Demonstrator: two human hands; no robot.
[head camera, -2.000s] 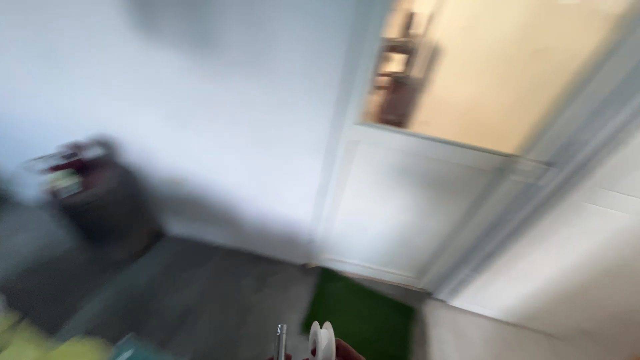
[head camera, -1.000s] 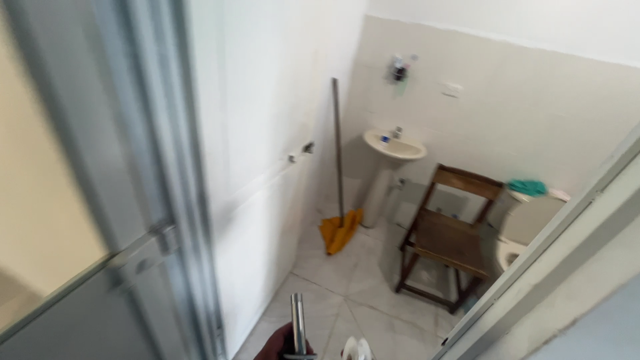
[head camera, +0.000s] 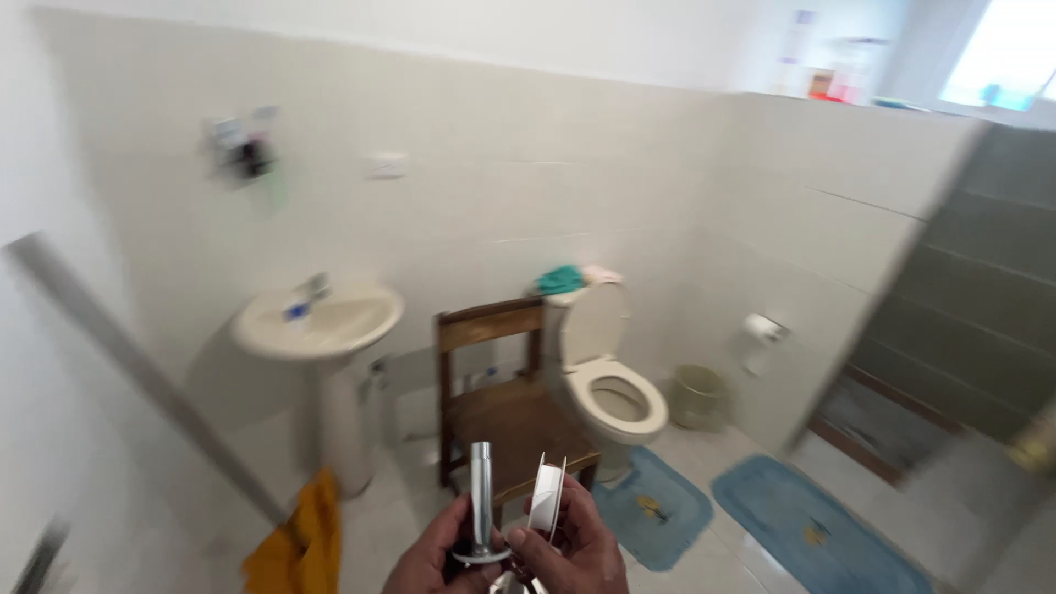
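Note:
My left hand (head camera: 439, 549) is closed around a chromed metal tube with a round flange (head camera: 482, 499), the tube pointing up and the flange at its lower end. Just right of it, my right hand (head camera: 582, 536) grips a white spool of tape (head camera: 547, 495) by its rims, the thumb toward the tube. The two hands are close together at the bottom centre. Something shiny shows below them, too little of it to name. Behind the hands stands a brown wooden chair (head camera: 516, 417).
A pedestal sink (head camera: 363, 326) stands left of the chair and a toilet (head camera: 619, 396) to its right. A mop handle (head camera: 157, 379) with an orange cloth (head camera: 305, 536) leans at left. Blue mats (head camera: 660, 511) lie on the floor near a waste bin (head camera: 697, 396).
The view has moved from a doorway into the bathroom, nearer to the chair, sink and toilet. Both hands, with the tube and spool, now show more fully.

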